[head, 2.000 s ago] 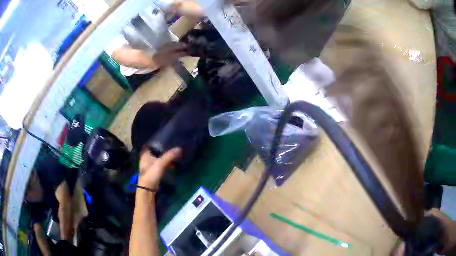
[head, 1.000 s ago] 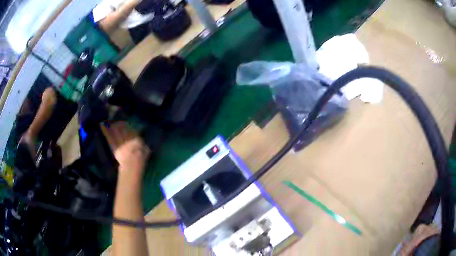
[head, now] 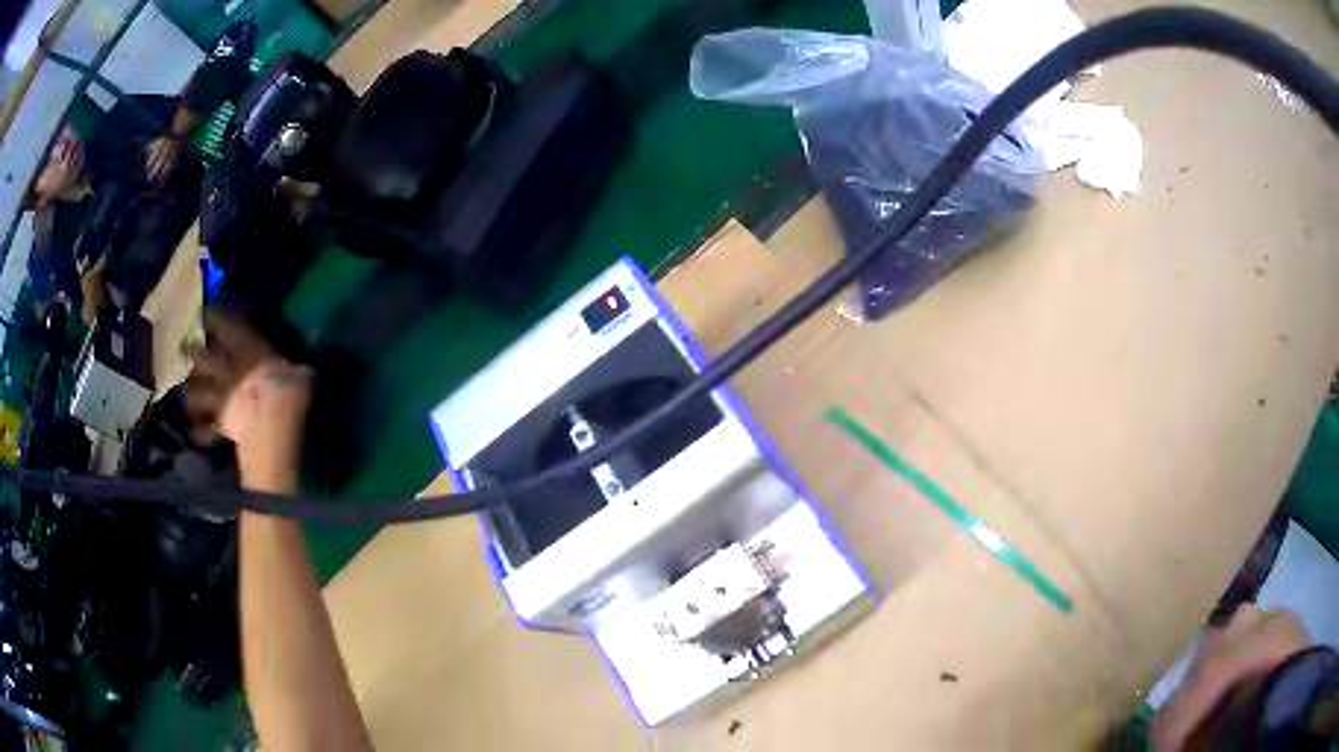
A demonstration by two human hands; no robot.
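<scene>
My left hand is at the left, reaching past the bench edge among dark units. Its fingers are blurred, and I cannot tell whether they hold anything. My right hand is cut off at the lower right corner, closed round a black cylinder that looks like the electric screwdriver. A thick black cord arches across the view, over the screw feeder. The white screw feeder with blue-violet edges stands on the cardboard-covered bench, between my hands. Black speaker units are on the green line beyond.
A clear plastic bag with dark contents lies at the bench's far side, beside white scraps. A green strip lies right of the feeder. Another person's hands show at the upper left. Small dark bits dot the cardboard.
My left hand was at a black unit, came away from it, and is now farther left. The view has shifted, so the feeder shows more fully. My right hand has come back partly into view.
</scene>
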